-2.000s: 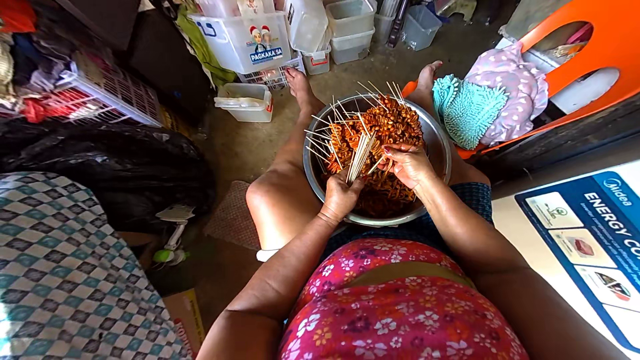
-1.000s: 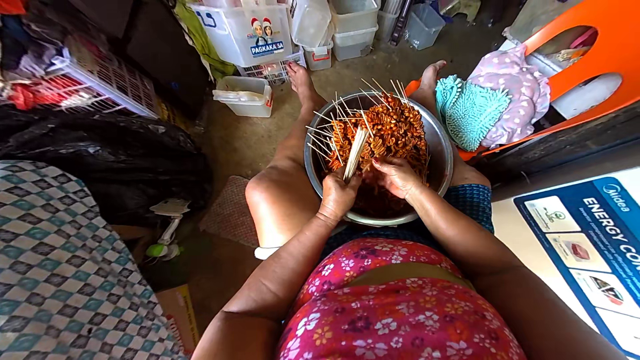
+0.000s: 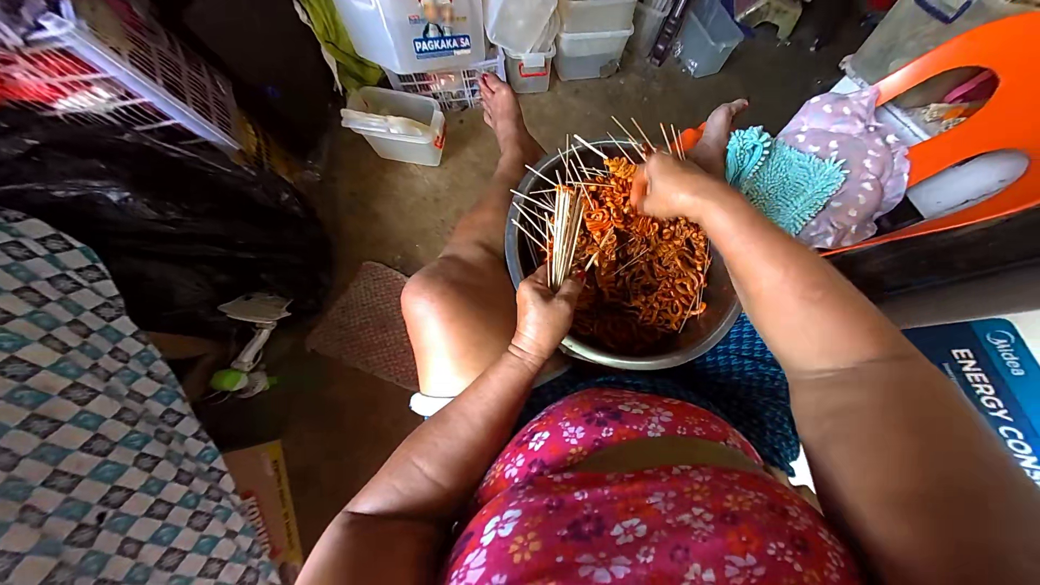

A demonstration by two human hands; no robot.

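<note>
Between my legs rests a round metal basin (image 3: pixel 703 351) holding a heap of reddish-orange sauced, curled strips of food (image 3: pixel 658 260), threaded on thin sticks. My left hand (image 3: pixel 546 313), at the basin's near left rim, grips a bundle of thin wooden skewers (image 3: pixel 564 236) that stands nearly upright. Over the far right side of the heap, my right hand (image 3: pixel 670 185) is bent downward among skewer ends poking past the far rim. Its fingertips are partly hidden and blurred, so I cannot tell whether it holds a skewer.
An orange plastic chair (image 3: pixel 1003 97) with a teal microfibre cloth (image 3: pixel 792 183) and a polka-dot cloth (image 3: pixel 849 154) is at right. Beyond my foot stand plastic tubs (image 3: pixel 597 49) and an open container (image 3: pixel 406 146). At left are a checkered cloth (image 3: pixel 97 390) and black plastic (image 3: pixel 162 211).
My right hand has moved from beside my left hand, near the basin's middle, to the far right of the heap. My left hand still grips the skewer bundle.
</note>
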